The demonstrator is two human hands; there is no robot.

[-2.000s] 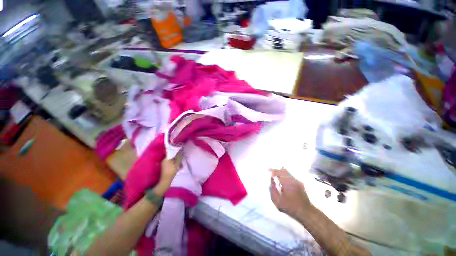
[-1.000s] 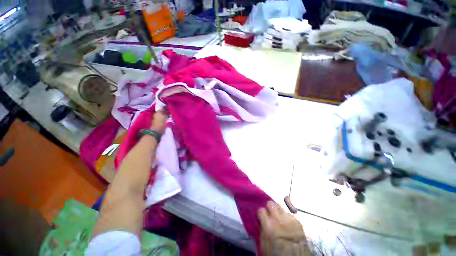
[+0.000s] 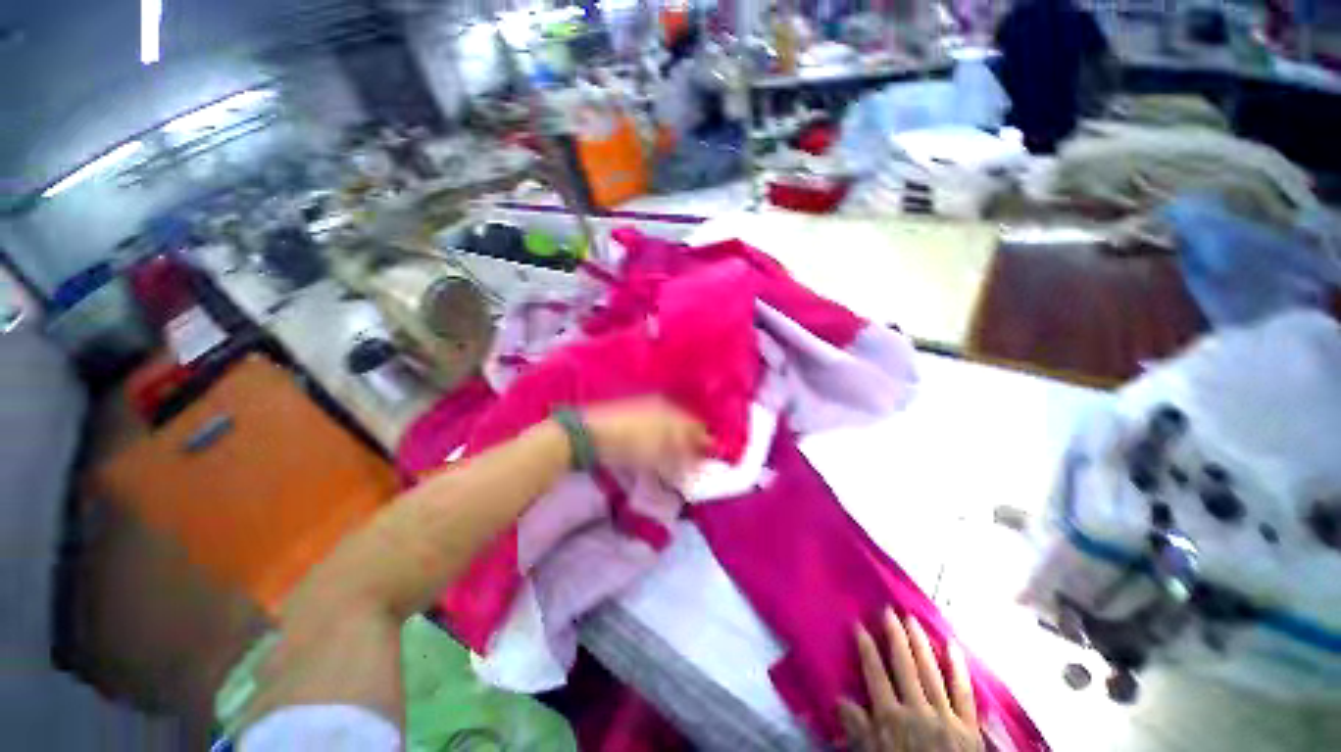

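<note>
A bright pink garment [image 3: 647, 345] with pale lilac inner side lies heaped on the white machine table. My left hand [image 3: 655, 438] is blurred over the middle of the heap, at the pink and white cloth; whether its fingers grip is unclear. A darker magenta sleeve or panel [image 3: 802, 566] stretches from the heap toward the table's front edge. My right hand [image 3: 912, 691] lies on its near end, palm down with fingers spread, partly cut off by the lower edge. The white sewing machine [image 3: 1147, 544] stands at the right, apart from the garment.
An orange panel [image 3: 243, 478] is at the left, with green cloth [image 3: 478, 705] below my left arm. Another machine [image 3: 427, 301] stands behind left. A brown board [image 3: 1074, 306] and blue cloth [image 3: 1250, 265] are behind right. A person in dark clothing [image 3: 1047, 74] is at the back.
The magenta piece was drawn out toward the front edge, and my right hand now lies flat on it. My left hand has moved across the heap, with bright pink cloth over its top. The view has shifted.
</note>
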